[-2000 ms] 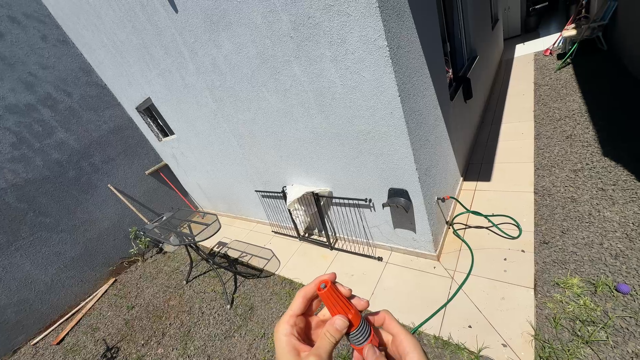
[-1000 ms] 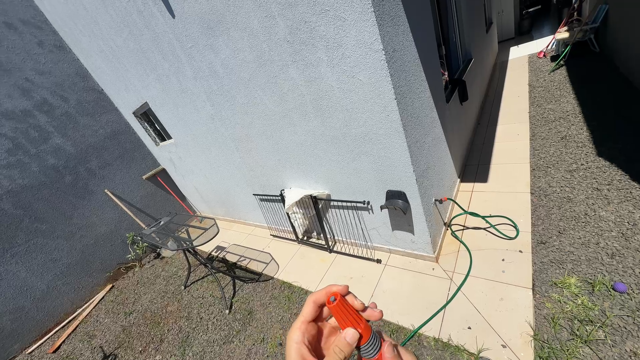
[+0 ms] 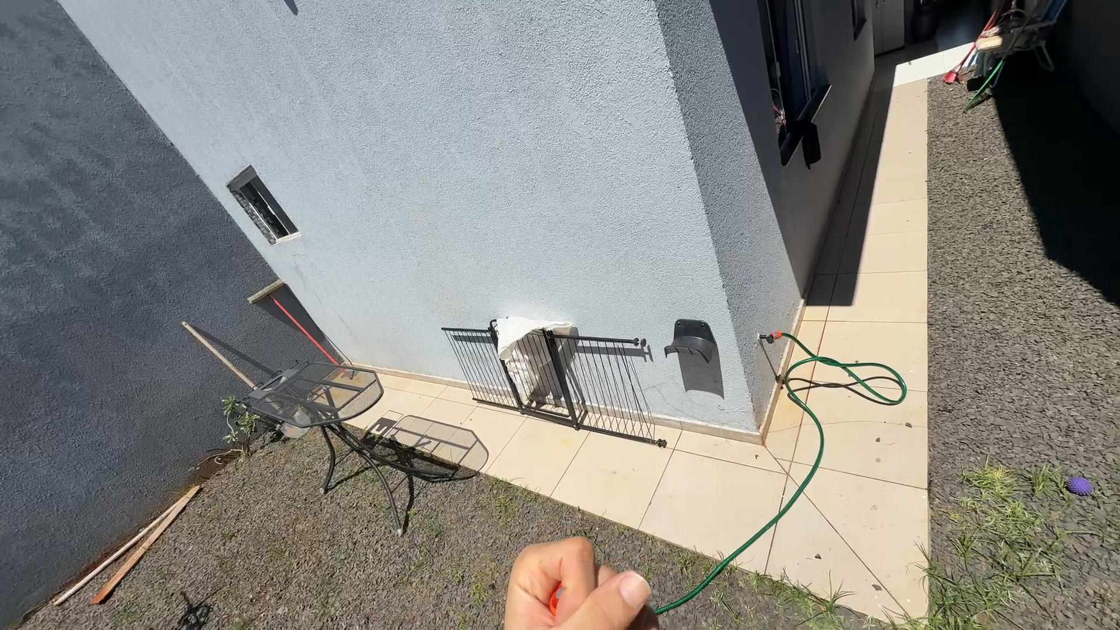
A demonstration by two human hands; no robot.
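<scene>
My left hand (image 3: 577,586) is closed at the bottom edge, thumb across the curled fingers. A small bit of the orange-red hose nozzle (image 3: 556,598) shows between them; the rest is hidden by the hand or below the frame. Just right of the hand, a green garden hose (image 3: 752,535) rises from the bottom, runs over the tiles and loops near the wall corner. Its orange connector (image 3: 773,337) is at a wall tap. My right hand cannot be made out.
A black metal gate (image 3: 567,385) with white cloth (image 3: 528,350) leans on the grey wall, beside a wall-mounted hose holder (image 3: 693,339). Left are a mesh-topped table (image 3: 315,394) and wooden strips (image 3: 144,547). A purple ball (image 3: 1079,486) lies on the gravel at right.
My left hand has moved lower in the view and its fingers have closed over the nozzle, which showed plainly before. My right hand, earlier at the nozzle's lower end, no longer shows.
</scene>
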